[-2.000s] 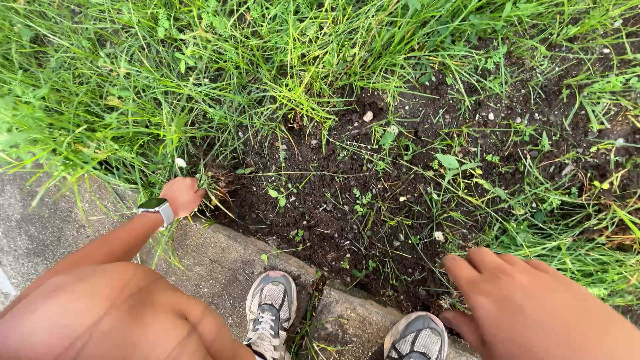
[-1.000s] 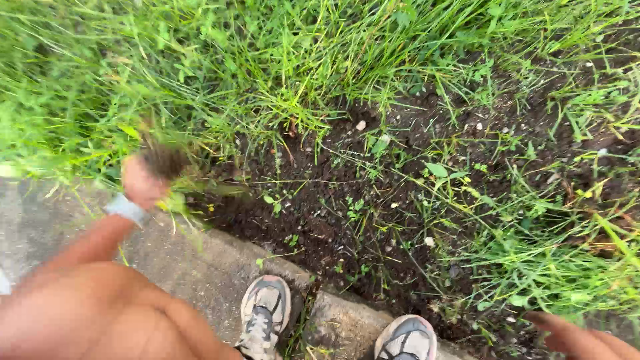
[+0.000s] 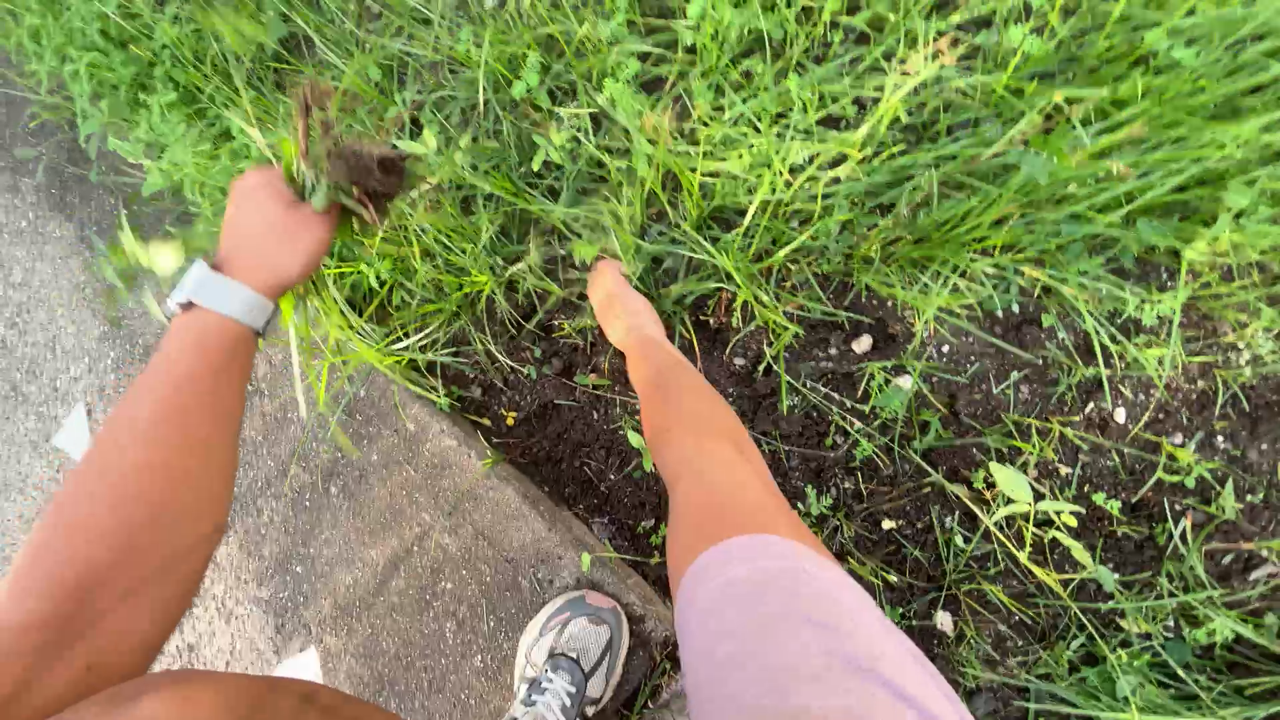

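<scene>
My left hand [image 3: 275, 230], with a pale watch band on its wrist, is closed around a clump of pulled grass; brown roots and a lump of soil [image 3: 368, 172] stick out above the fist, and green blades hang below it. My right hand [image 3: 622, 305] reaches to the border between the dark bare soil [image 3: 590, 440] and the standing grass [image 3: 780, 180]. Its fingertips are among the blades, so whether they grip any cannot be made out.
A concrete curb [image 3: 400, 530] runs along the soil, with a grey sneaker [image 3: 575, 645] on it. Rough pavement [image 3: 50, 280] lies at the left, with white painted marks. Small stones [image 3: 862, 344] and loose weeds [image 3: 1010, 485] lie on the soil.
My left hand has lifted the rooted clump up from beside the curb. My right hand has moved from the lower right across the soil to the grass edge. The view has shifted left.
</scene>
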